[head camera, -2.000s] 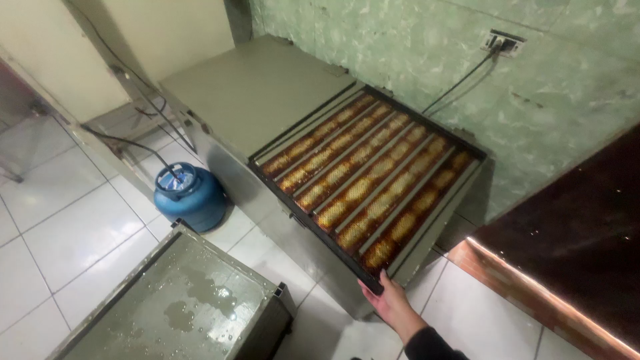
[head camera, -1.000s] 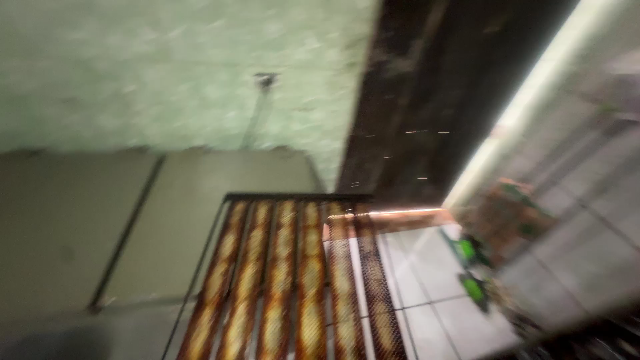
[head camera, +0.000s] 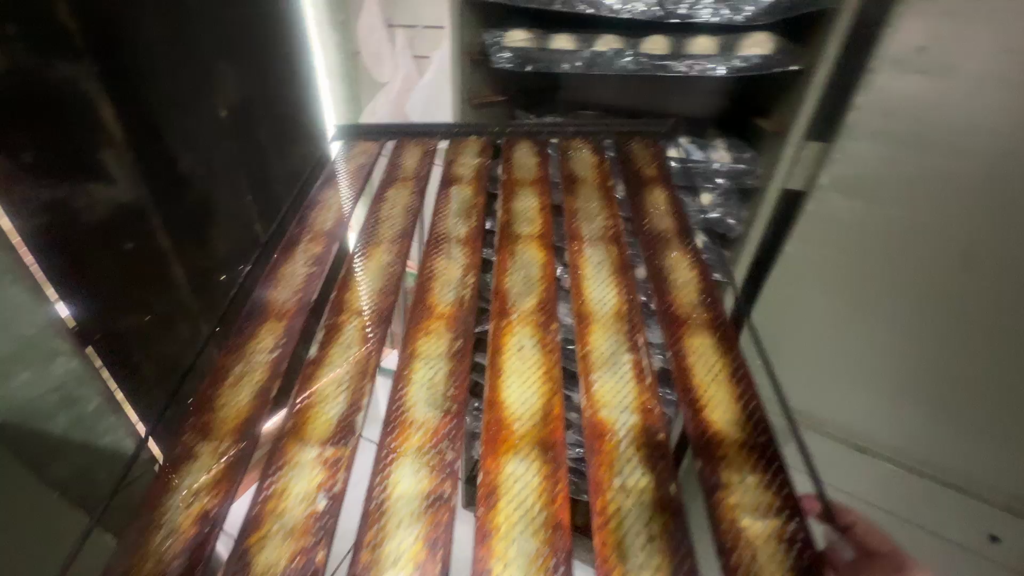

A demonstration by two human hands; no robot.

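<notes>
A wide baguette tray of perforated metal [head camera: 524, 360], with several browned channels and a dark frame, reaches forward from the bottom edge of the view. Gaps between its channels show what lies beneath. At the lower right, my right hand [head camera: 860, 540] grips the tray's right side rail, partly cut off by the frame's edge and blurred. No dough or bread can be made out on the channels. My left hand is out of sight.
Beyond the tray stands a rack holding plastic-covered trays [head camera: 640, 52] with pale dough pieces. A dark panel [head camera: 160, 160] rises at the left, and a pale panel [head camera: 920, 264] stands at the right. White floor tiles show below.
The tray, lying on a grey metal cabinet two seconds ago, is now away from it, held in front of the rack. The view has swung far round.
</notes>
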